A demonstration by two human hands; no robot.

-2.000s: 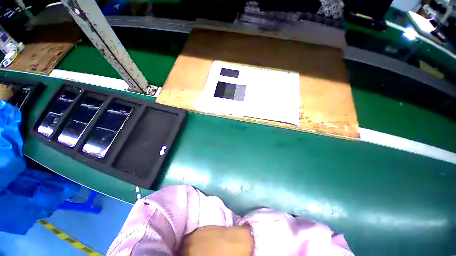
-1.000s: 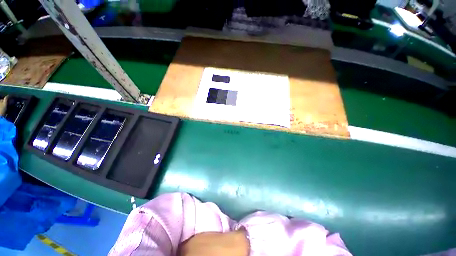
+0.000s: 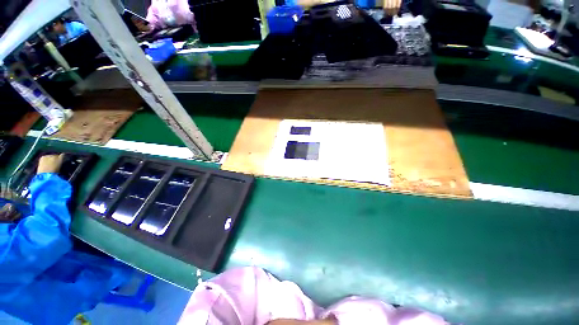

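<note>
The black phone tray (image 3: 211, 254) lies on the green line surface at the left. Three of its pockets hold smartphones (image 3: 169, 202) with dark, glossy screens and glare; its right pocket is empty. A white sheet (image 3: 355, 152) with dark printed rectangles lies flat on the tan backing board (image 3: 425, 139). My pink sleeves lie at the bottom edge. Only a sliver of skin shows between them, cut off by the edge; whose side it is, left or right, I cannot tell. No fingers show, and neither hand is seen touching the tray.
At the left a person in a blue smock (image 3: 38, 254) has a hand (image 3: 49, 163) on another black tray (image 3: 79, 166). A slanted grey post (image 3: 149, 89) stands behind my tray. Another brown board (image 3: 101, 114) lies behind the line. Black items and a person in pink show at the back.
The view has tilted up, so the trays, board and sheet sit lower and further right, and less of my sleeves and skin shows. More of the neighbour's arm and tray is in view.
</note>
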